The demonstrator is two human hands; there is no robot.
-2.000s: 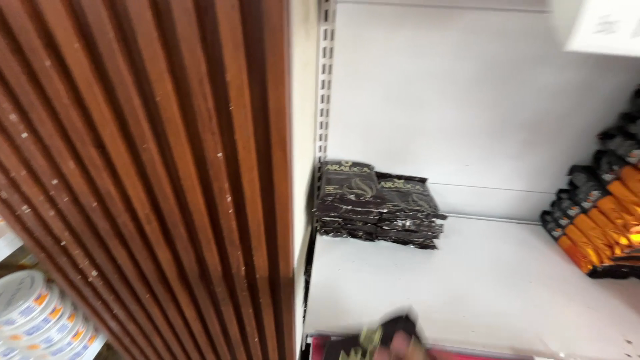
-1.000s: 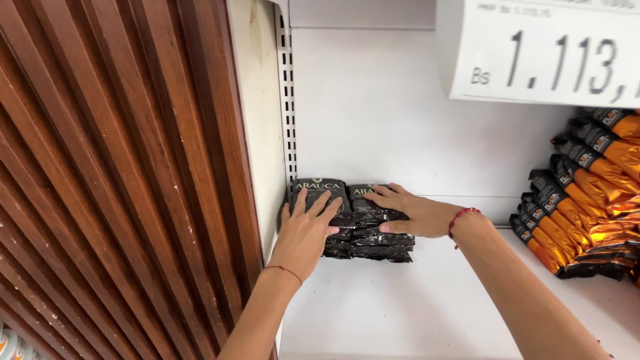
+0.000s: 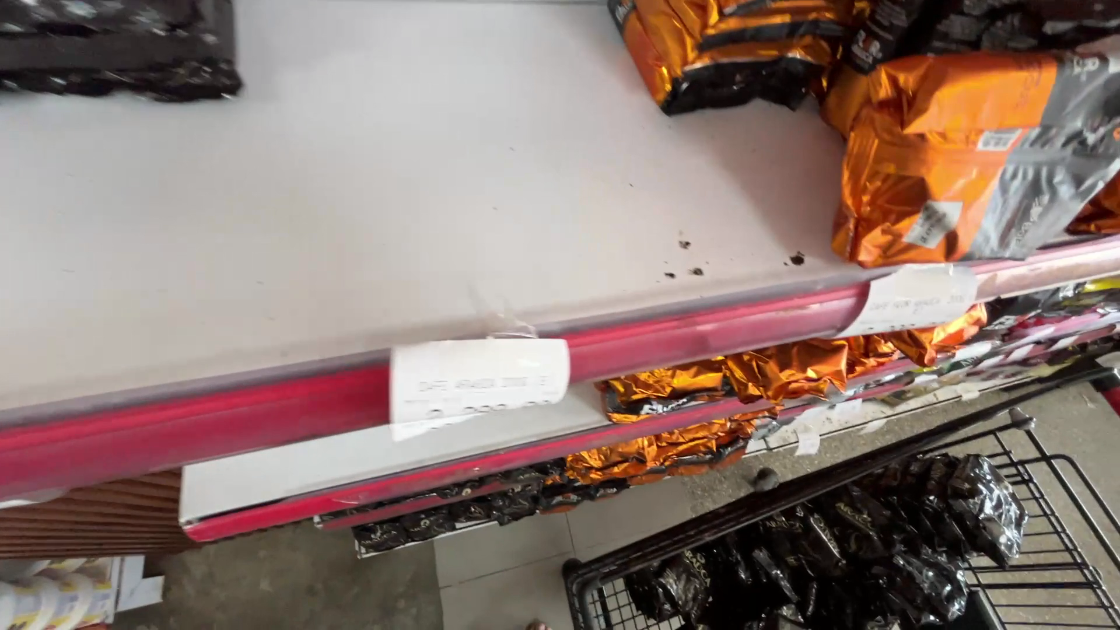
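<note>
Neither of my hands shows on the shelf or at the cart; only a small skin-toned patch lies at the bottom edge, too little to identify. Black foil coffee packs point(image 3: 122, 48) lie stacked at the upper left of the white shelf point(image 3: 394, 184). More black coffee packs point(image 3: 814, 542) fill part of a black wire shopping cart point(image 3: 1041, 560) at the lower right. Orange and black foil packs point(image 3: 927, 157) stand and lie at the shelf's right side, one close to the front edge.
Paper price tags point(image 3: 477, 381) hang on the shelf's red front rail point(image 3: 700, 328). Lower shelves hold orange packs point(image 3: 682, 389) and black packs point(image 3: 455, 507). Dark crumbs point(image 3: 696, 271) lie on the upper shelf. Brown wooden slats point(image 3: 96, 516) and round white containers point(image 3: 52, 599) are at the lower left.
Both hands, which rested on the black stack one second ago, have left it and are out of sight. The view has swung down and right, bringing in the cart.
</note>
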